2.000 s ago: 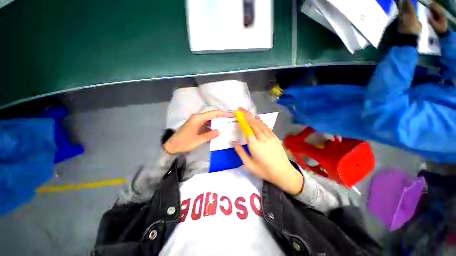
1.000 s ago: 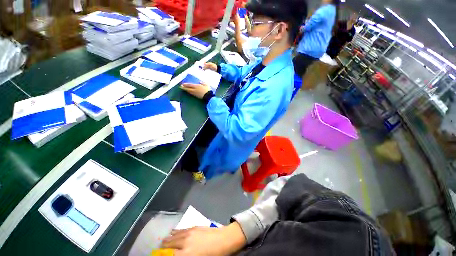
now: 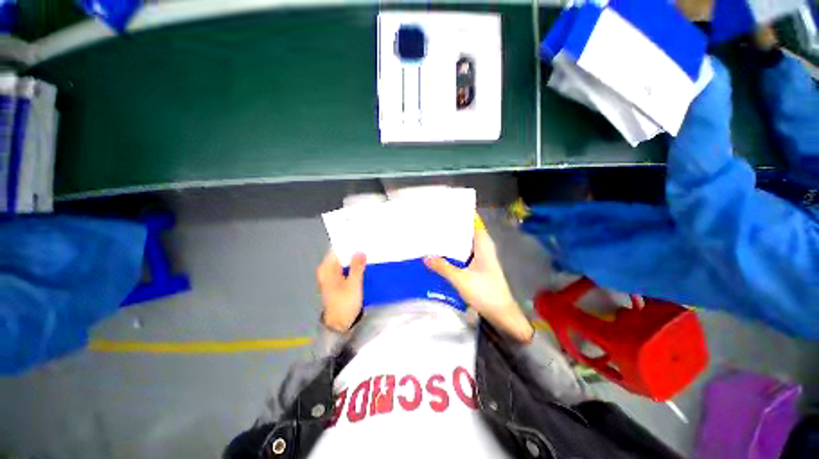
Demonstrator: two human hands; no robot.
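Observation:
A white and royal blue box sleeve (image 3: 404,235) is held over my lap, white part away from me and blue part towards me. My left hand (image 3: 341,291) grips its left side with the thumb on top. My right hand (image 3: 480,278) grips its right side, thumb on top, with a yellow finger cot (image 3: 479,222) on one finger. Most of my fingers are hidden beneath the sleeve. A white inner box (image 3: 439,121) lies on the green bench, showing a smartwatch (image 3: 411,43) and a dark accessory (image 3: 464,82) in a cutout.
A stack of empty sleeves (image 3: 629,67) lies on the bench at the right, beside a person's blue sleeve (image 3: 718,188). Upright boxes or sleeves (image 3: 31,143) stand at the far left, by another person in blue (image 3: 67,287). A red stool (image 3: 629,341) and purple bin (image 3: 747,414) are at lower right.
The view has swung back from the right to my lap. Compared with two seconds ago, the sleeve is spread wider and my hands hold its two sides instead of lying over it.

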